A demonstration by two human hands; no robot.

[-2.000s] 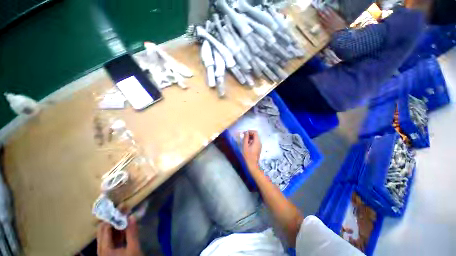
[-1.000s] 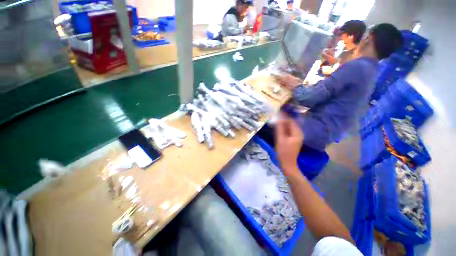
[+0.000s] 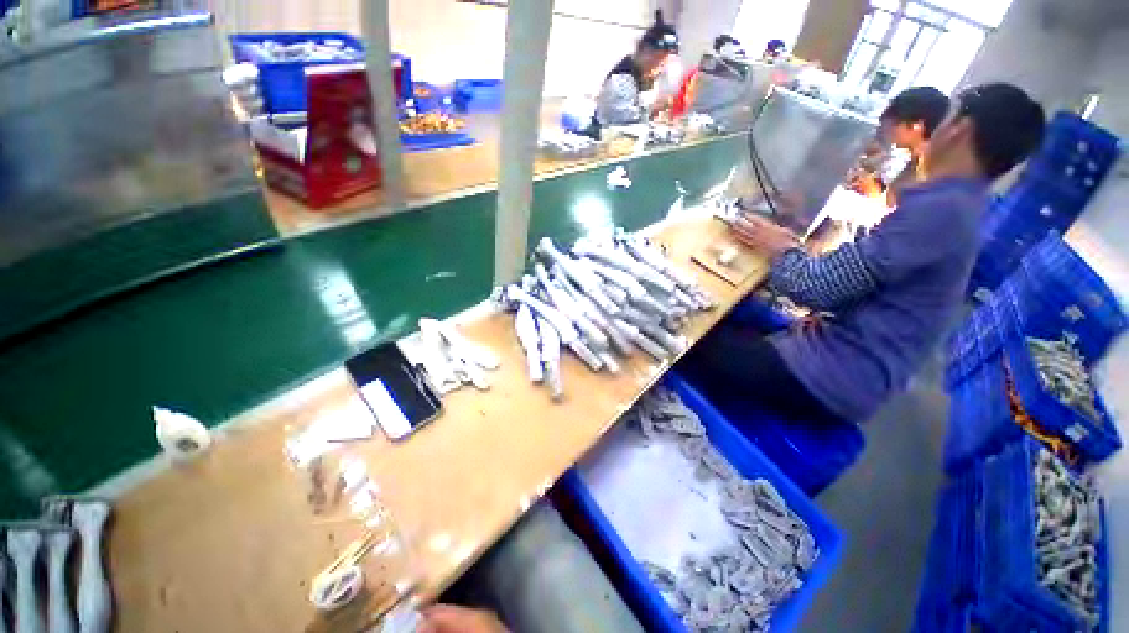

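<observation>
One hand, apparently my right hand (image 3: 461, 621), is cut off by the bottom edge, beside the table's near edge. A small whitish piece (image 3: 402, 618) shows at its fingertips, too cut off to tell whether it is gripped. My left hand is out of the picture. A white loop or strip pile (image 3: 337, 587) lies near thin straw-coloured sticks (image 3: 352, 552). Grey handle bodies (image 3: 594, 299) lie heaped at the table's far right part, and more (image 3: 93, 569) stand in a row at far left. A blue bin (image 3: 832, 544) below holds small grey pieces (image 3: 755, 532).
A black phone (image 3: 394, 390) and white gloves (image 3: 454, 356) lie mid-table. A small white bottle (image 3: 182, 433) stands by the green belt (image 3: 285, 328). A person in purple (image 3: 922, 284) sits at the right. Blue bins (image 3: 941, 532) are stacked behind. A pale post (image 3: 521, 148) rises beyond the heap.
The view has tilted up since the first frame. My right hand has left the bin, passed in front of the seated person, and moved down-left to the bottom edge. My left hand has dropped from view.
</observation>
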